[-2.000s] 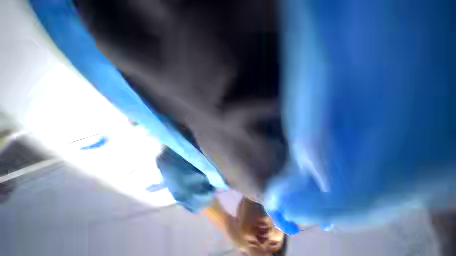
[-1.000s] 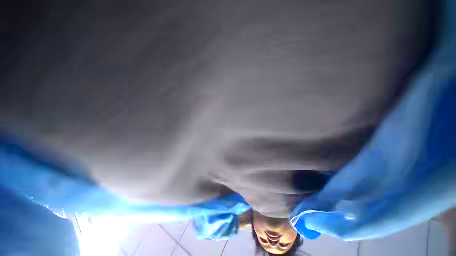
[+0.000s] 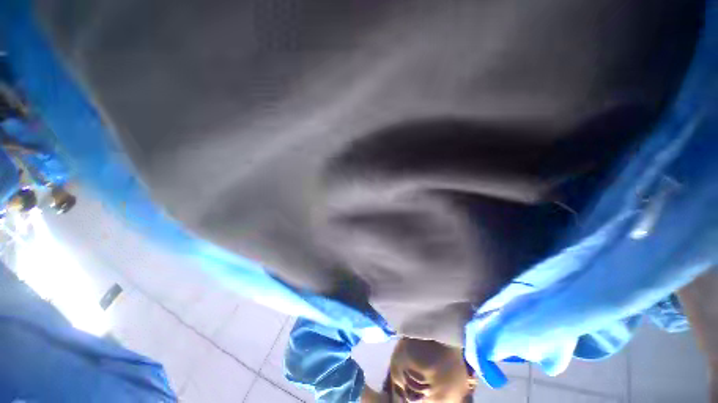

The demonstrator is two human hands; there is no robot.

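The view is upside down and close against a dark grey top (image 3: 260,142), which fills the middle. A light blue smock (image 3: 606,268) hangs open on both sides of it. A person's head (image 3: 429,370) shows at the bottom edge, with a gathered blue sleeve (image 3: 321,358) beside it. A blurred skin-toned patch is cut off at the right edge; I cannot tell what part it is. Neither of my hands can be made out, and no held object shows.
Pale ceiling panels (image 3: 228,330) with dark seams run along the bottom. A glaring light (image 3: 59,271) is at the lower left. Other people in blue (image 3: 39,169) show small at the left edge. A large blue cloth shape (image 3: 79,366) fills the lower left corner.
The view has shifted and sharpened. More ceiling shows at the lower left, and people have come into view at the left edge. The head is still at the bottom.
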